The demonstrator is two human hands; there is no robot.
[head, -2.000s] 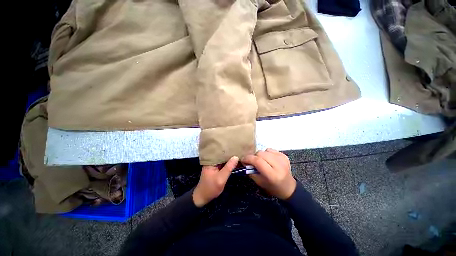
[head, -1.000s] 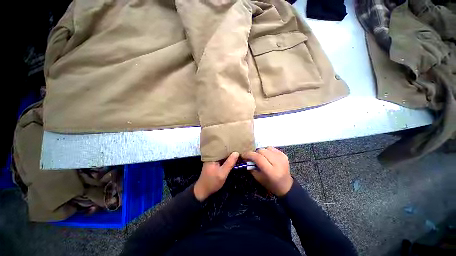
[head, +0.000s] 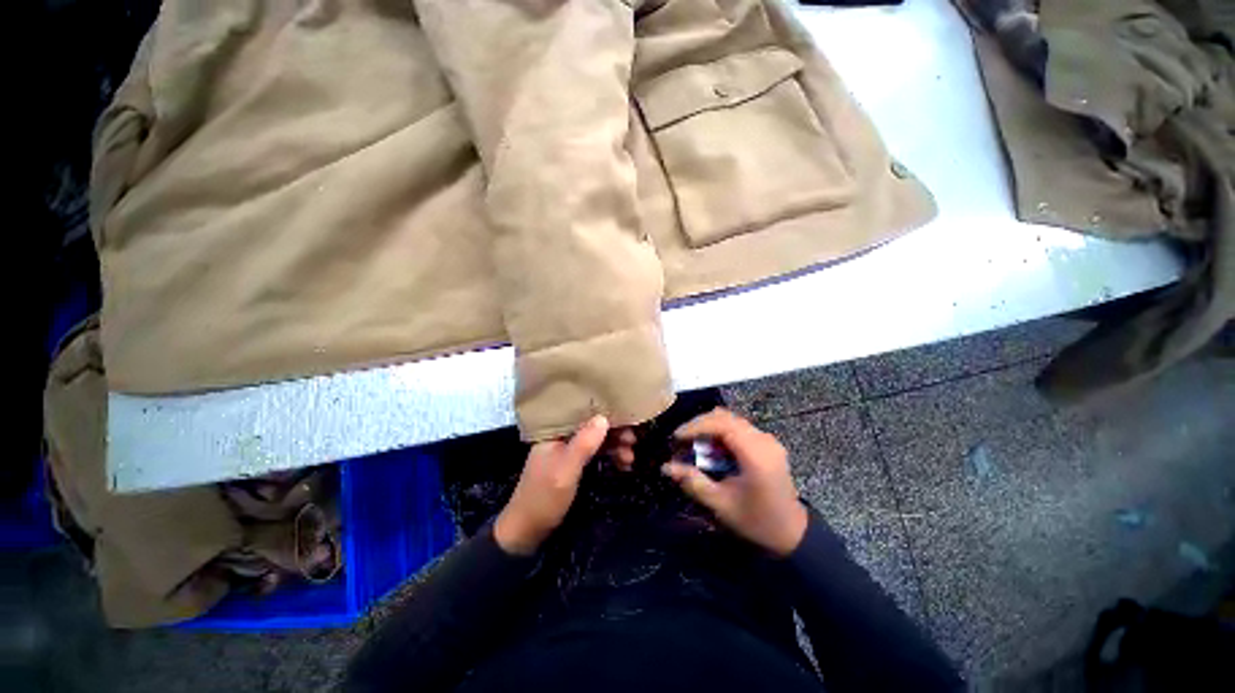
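Observation:
A khaki jacket (head: 312, 230) lies spread on the white table, its sleeve (head: 562, 203) lying across the body and reaching past the near edge. My left hand (head: 558, 477) grips the cuff (head: 593, 386) at its lower edge, thumb on top and fingertips showing beside it. My right hand (head: 738, 481) is to the right of the cuff, apart from it, closed around small thread snips (head: 710, 456), mostly hidden by the fingers. A flap pocket (head: 745, 142) shows on the jacket's right part.
The white table (head: 813, 332) has a pile of darker khaki jackets (head: 1124, 122) at its right end. A blue crate (head: 393, 528) with khaki garments (head: 163, 542) stands below the table's left. Loose threads lie on my dark clothes. The floor (head: 907, 474) is speckled grey tile.
My right hand with the snips has moved off the cuff to the right. My left hand still holds the cuff, slightly further left. The jacket appears shifted left in the view.

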